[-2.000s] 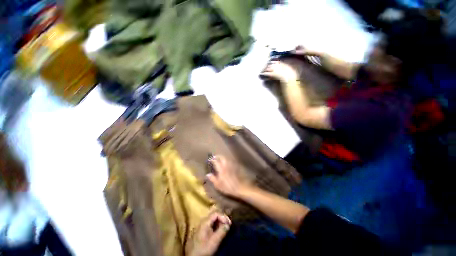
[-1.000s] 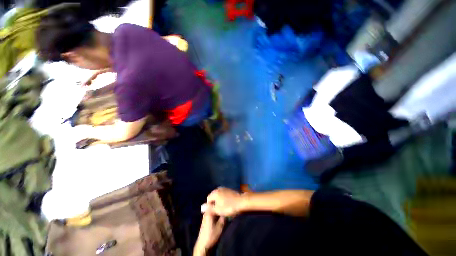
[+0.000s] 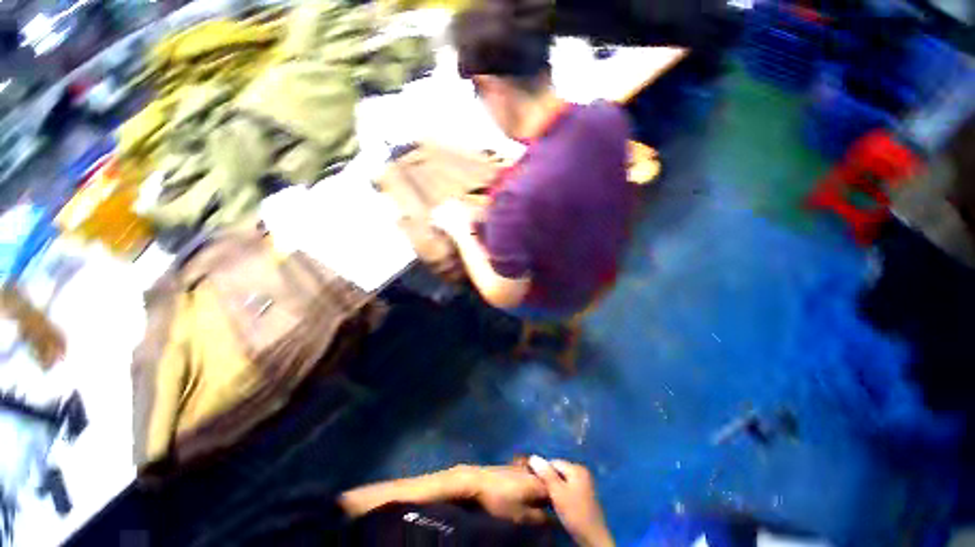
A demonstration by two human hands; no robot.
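Brown vests (image 3: 294, 310) with gold-yellow lining (image 3: 214, 353) lie layered on the white table's near edge, left of my hands. A small pale, shiny mark or object shows on the upper vest; blur hides what it is. My left hand (image 3: 508, 493) and my right hand (image 3: 578, 500) meet at the bottom centre, away from the vests. Their fingers touch. A small white spot shows between them; I cannot tell if it is a held thing or a fingertip.
A person in a purple top (image 3: 567, 208) sits at the table over a brown garment (image 3: 433, 182). Green garments (image 3: 278, 112) are piled behind the vests. Dark objects (image 3: 59, 443) lie on the table at left. A red stool (image 3: 864, 187) stands on the blue floor (image 3: 695, 321).
The view has swung right, then partly back left. My hands came off the vest and joined; they remain together. The vests and the person's table are in view at the left and centre.
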